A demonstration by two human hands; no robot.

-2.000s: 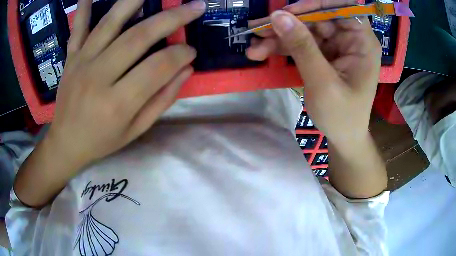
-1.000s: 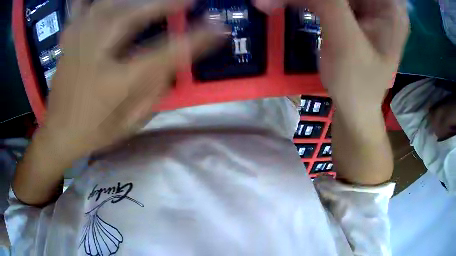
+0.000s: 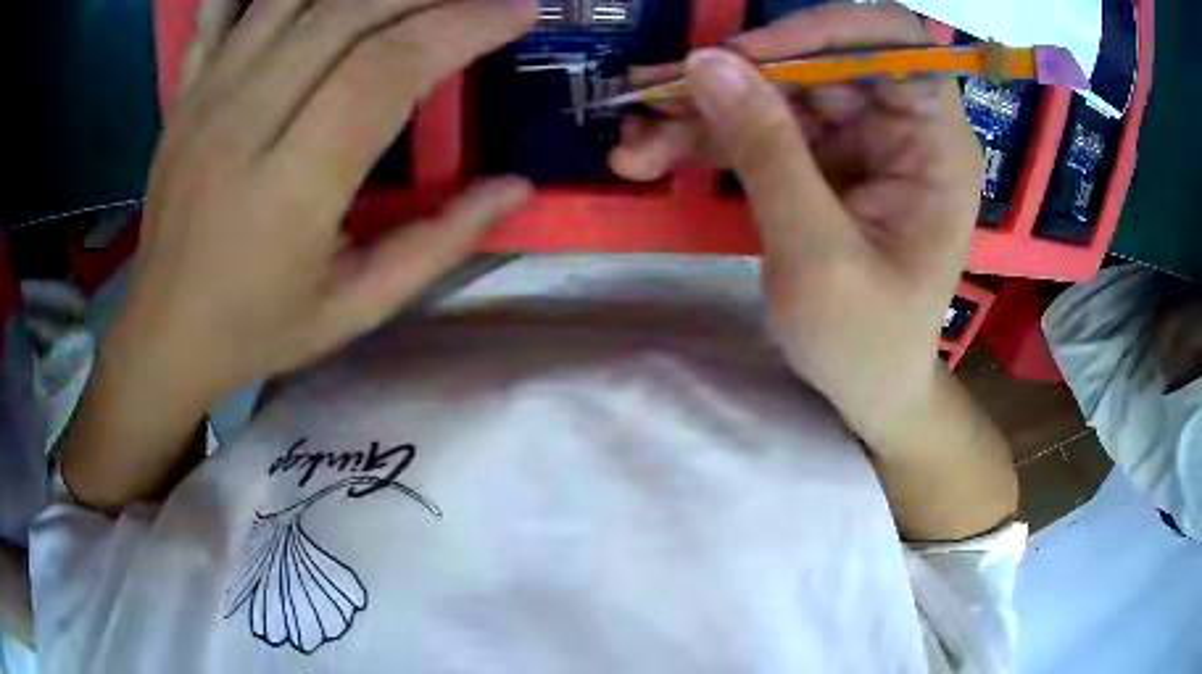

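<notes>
My right hand holds orange tweezers like a pen, with a purple piece at their rear end. Their thin metal tips point left over the silver sockets of an open black phone unit. My left hand lies spread over the left part of the red foam tray, its fingertips at the phone's left side. It grips nothing that I can see. Whether a black adhesive piece is at the tips cannot be told. The phone's top is cut off by the picture's edge.
More phone units sit in the tray's right pockets. A glossy white strip lies across the top right. Another red tray shows below. A person's light sleeve is at the right edge. My white shirt fills the lower middle.
The tray has shifted right in view, showing its right end and the white strip. Both hands, blurred and away from the middle phone a second ago, are at a phone, the tweezers' tips over its sockets.
</notes>
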